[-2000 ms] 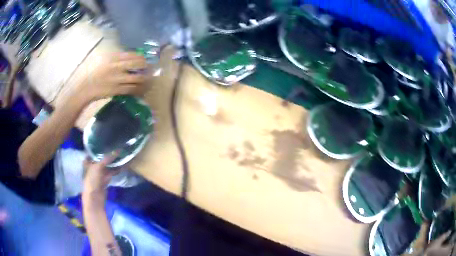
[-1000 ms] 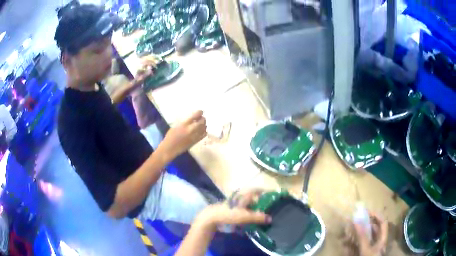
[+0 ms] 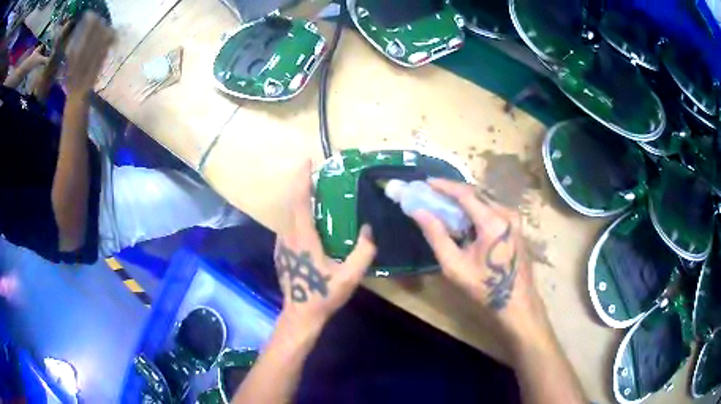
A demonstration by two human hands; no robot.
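Observation:
A green car body (image 3: 338, 207) with a dark recessed tray lies near the bench's front edge, directly in front of me. My left hand (image 3: 316, 260) holds its left end, with the thumb at the lower side of the tray and fingers along the outer edge. My right hand (image 3: 482, 245) grips a small translucent white glue bottle (image 3: 431, 207) over the dark tray. The bottle's nozzle points left, at the tray's upper left corner. Whether the tip touches or glue comes out cannot be told.
Another green body (image 3: 269, 59) lies upper left beside a black cable (image 3: 323, 102). Overlapping green bodies (image 3: 593, 167) fill the right side. A blue crate (image 3: 170, 304) with green bodies stands lower left. Another person's arm (image 3: 73, 150) is at the far left. The bench (image 3: 411, 102) is stained.
The view has swung right and down. My left hand now holds the body's left end near the view's middle. The bottle in my right hand has moved from beside the body to over its tray.

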